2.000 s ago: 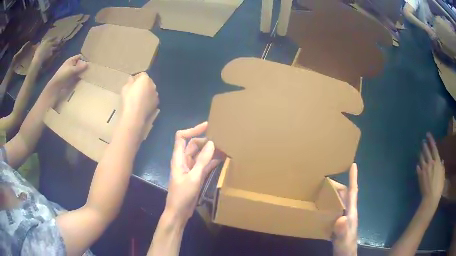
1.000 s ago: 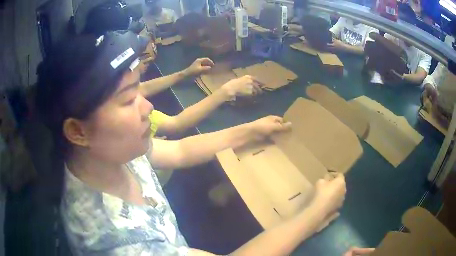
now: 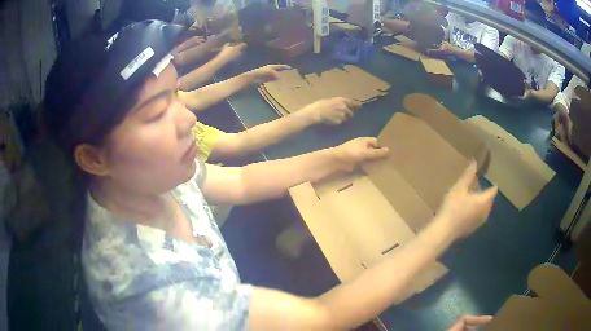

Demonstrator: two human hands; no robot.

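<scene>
The raised lid of the part-folded mailer box (image 3: 547, 309) stands in the bottom right corner, cut off by the picture's edge; its tray is out of view. A little of my left hand (image 3: 472, 322) shows at the bottom edge, its fingers at the lid's left side. Most of this hand is cut off, so its hold is not clear. My right hand is out of the picture.
A person at my left holds a box blank (image 3: 363, 216) with both hands. Beyond lie stacked blanks (image 3: 324, 90) and a flat cardboard sheet (image 3: 512, 158) on the green table (image 3: 428, 119). More people sit around it.
The view has swung left and up, so my box has moved to the bottom right corner. The neighbour's nearer hand has moved from the blank's fold to its raised lid.
</scene>
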